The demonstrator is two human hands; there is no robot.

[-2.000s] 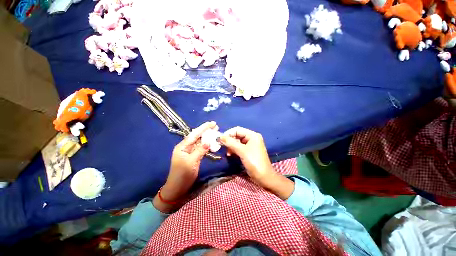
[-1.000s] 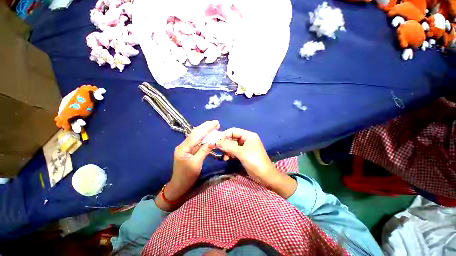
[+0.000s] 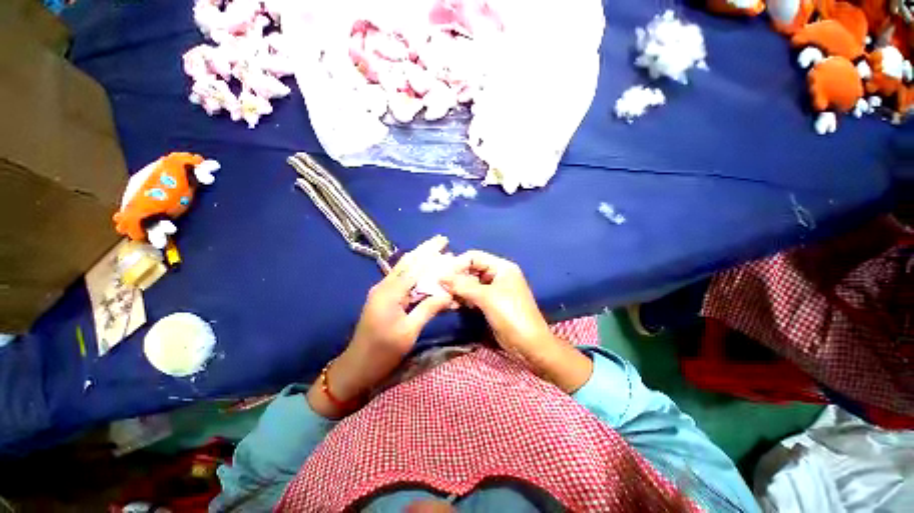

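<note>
A small pale pink-white plush piece [image 3: 431, 274] is between my two hands, mostly covered by fingers. My left hand [image 3: 396, 311] holds it between thumb and fingers. My right hand [image 3: 499, 301] pinches at its right side with thumb and forefinger; a needle or thread is too fine to see. Long metallic forceps [image 3: 346, 212] lie on the dark blue cloth just beyond my left hand, their near end hidden by it.
Pink-white pieces [image 3: 406, 80] lie on a white plastic bag [image 3: 546, 90]. Fibre tufts [image 3: 669, 47] and orange toys [image 3: 834, 80] are at right. An orange toy [image 3: 163, 192], pale disc [image 3: 180, 344], card [image 3: 112, 311] and cardboard box [image 3: 55, 170] are at left. A checked apron [image 3: 812, 301] shows beside me.
The fingers of my left hand have shifted around the plush piece, with the thumb now more extended. My right hand stays close against it. The view has shifted slightly.
</note>
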